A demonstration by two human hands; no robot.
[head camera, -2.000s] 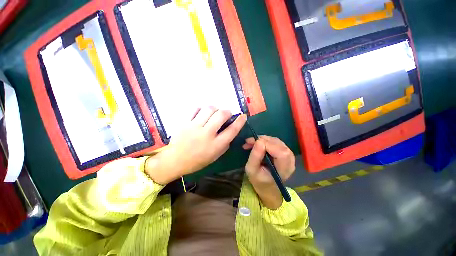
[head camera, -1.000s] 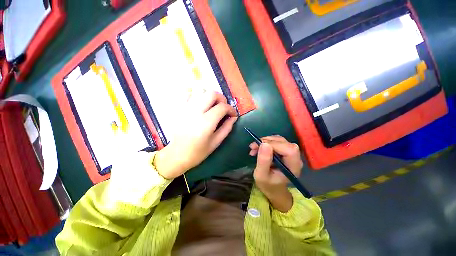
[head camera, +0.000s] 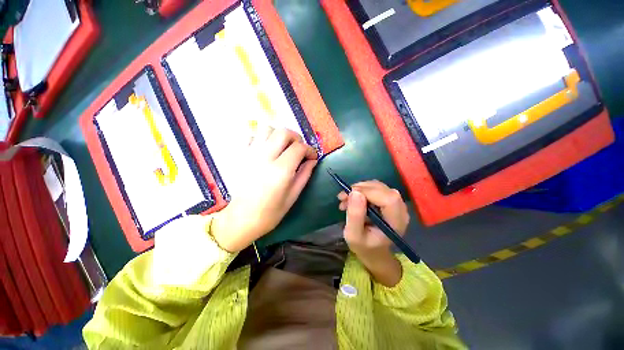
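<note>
My left hand (head camera: 263, 184) lies over the lower end of a white-backed display module (head camera: 219, 89). Its fingertips touch the black frame corner; whether they pinch a small piece cannot be told. The module sits in a red foam tray (head camera: 306, 82) beside a second module (head camera: 137, 157). Both have orange-yellow flex cables. My right hand (head camera: 376, 219) holds a slim black tweezers-like stick (head camera: 390, 232) over the green bench mat. Its tip points toward the left fingertips and is a little apart from them.
On the right, another red foam tray (head camera: 434, 205) holds two modules (head camera: 499, 109) with orange flex cables. Stacked red foam trays (head camera: 34, 253) and a curling white strip (head camera: 72, 198) are at the left. More modules lie at the upper left. A yellow-black floor line (head camera: 534, 239) shows lower right.
The view has shifted. Compared with the first frame, the black stick's tip has moved away from the tray corner and the left fingertips. My left hand stays at that corner.
</note>
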